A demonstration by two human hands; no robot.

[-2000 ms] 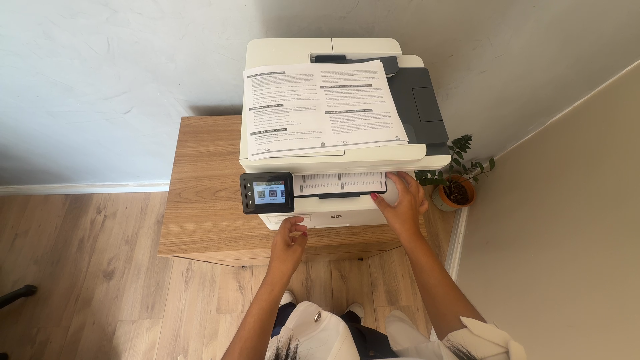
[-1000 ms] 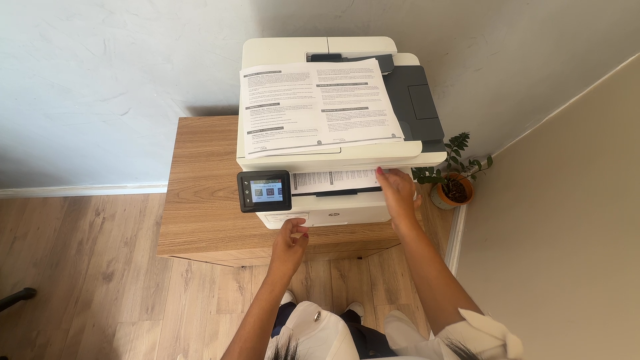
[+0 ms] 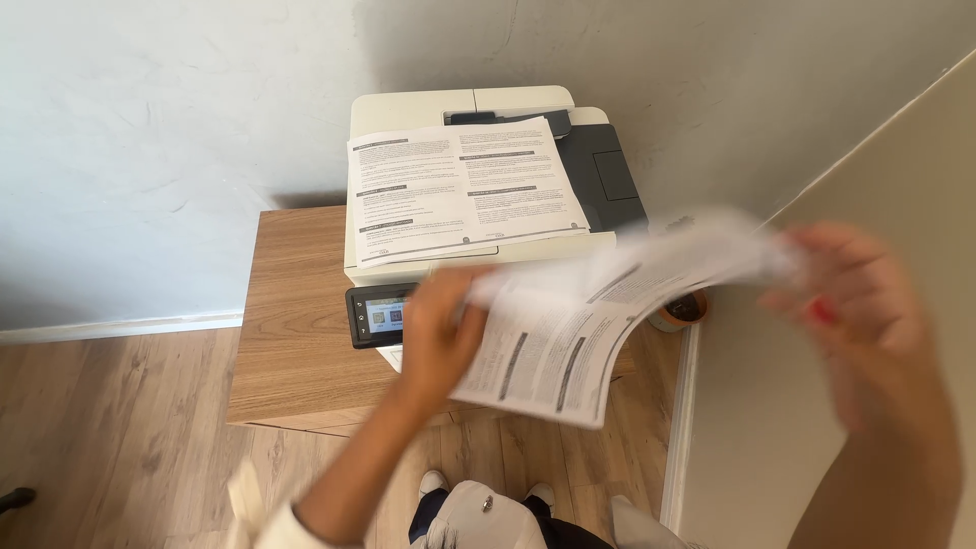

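Note:
A curved, blurred printed sheet of paper (image 3: 564,343) is held up in front of the printer (image 3: 412,103); whether it is one sheet or more I cannot tell. My left hand (image 3: 442,328) grips its left edge, just right of the printer's touchscreen panel (image 3: 381,316). My right hand (image 3: 854,313), blurred by motion, holds its upper right end out past the printer. Other printed sheets (image 3: 465,191) lie face up on the printer's lid. The held paper hides the printer's front and output slot.
The printer stands on a wooden cabinet (image 3: 293,305) against a grey wall. A potted plant (image 3: 682,309), partly covered by the paper, sits on the floor at the right, near the side wall. A dark object (image 3: 17,499) is at the far left on the floor.
My right hand has moved from the printer's front slot out to the right and now holds printed paper. My left hand has risen from the printer's lower front edge and grips that paper.

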